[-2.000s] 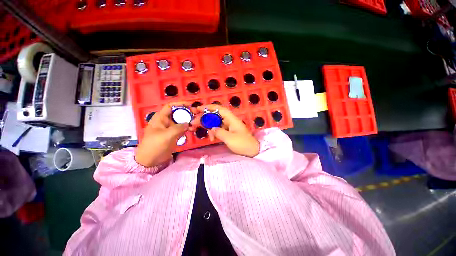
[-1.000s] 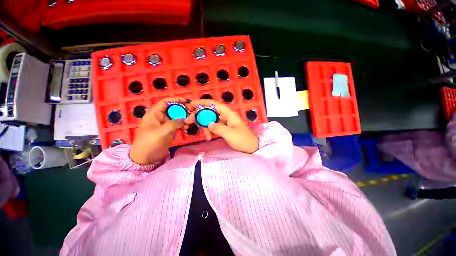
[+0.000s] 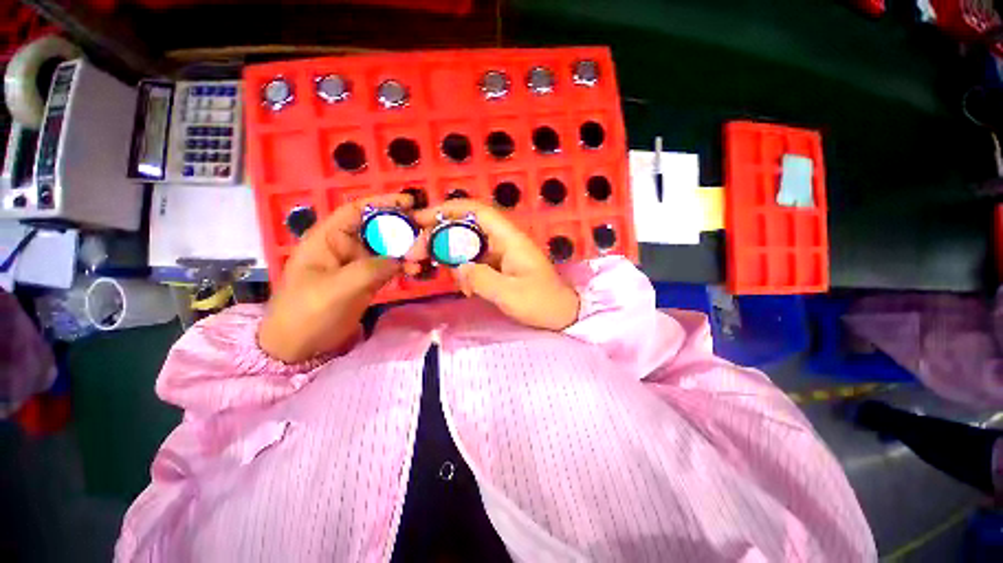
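My left hand (image 3: 328,280) grips a round watch head (image 3: 389,233) between thumb and fingers, glass side up, part white and part blue-green. My right hand (image 3: 515,269) grips another watch head (image 3: 458,242) close beside it, its glass also white and blue-green. Both are held over the near part of the red watch tray (image 3: 295,162). In the tray's far row several watch heads lie with silvery case backs (image 3: 495,84) up. Nearer rows hold watch heads with black glass (image 3: 456,146). My hands hide some near pockets.
A calculator (image 3: 209,134), a white-grey box (image 3: 94,148) and a pale ring (image 3: 39,79) are at left, with a white hollow cylinder (image 3: 107,304) below. A paper sheet (image 3: 673,214) with a pen (image 3: 659,176) and a smaller red tray (image 3: 742,209) with a pale slip (image 3: 795,181) are at right.
The glass in both hands went from white and deep blue to blue-green, and now shows part white, part blue-green. Both hands still hold their watch heads. The view has shifted.
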